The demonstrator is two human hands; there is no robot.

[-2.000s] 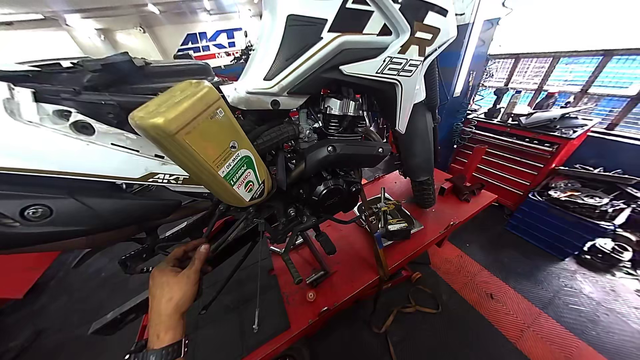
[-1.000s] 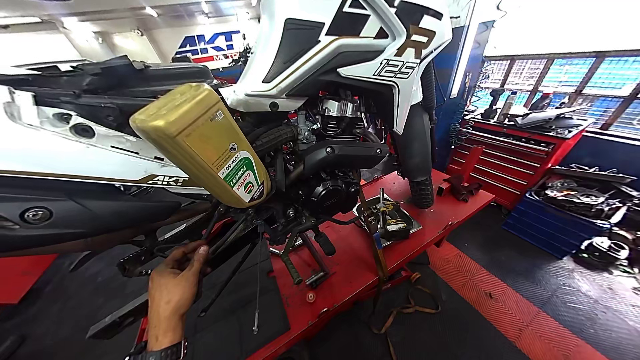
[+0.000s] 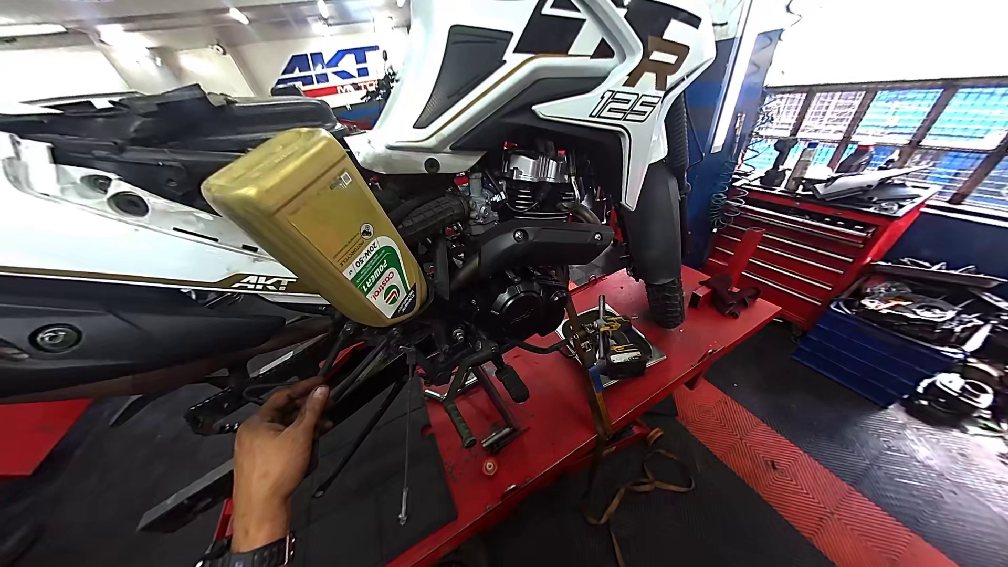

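My left hand [image 3: 279,449], with a dark watch on its wrist, is at the lower left, thumb and fingertips pinched on a thin black rod or tube [image 3: 331,354] beside the motorcycle's frame. Above it a gold Castrol motorcycle oil bottle [image 3: 315,220] leans with its base up and its lower end against the engine area; its mouth is hidden. No hand shows on the bottle. The white and black AKT motorcycle [image 3: 504,102] fills the upper middle, its engine [image 3: 524,303] right of the bottle. My right hand is out of view.
The motorcycle stands over a red lift table [image 3: 543,394]. A tray with a yellow and black power tool [image 3: 622,346] lies beside a hanging strap [image 3: 594,394]. Further right are a red tool chest [image 3: 795,244] and a blue crate of parts [image 3: 850,354]. A thin cable [image 3: 407,441] dangles below the frame.
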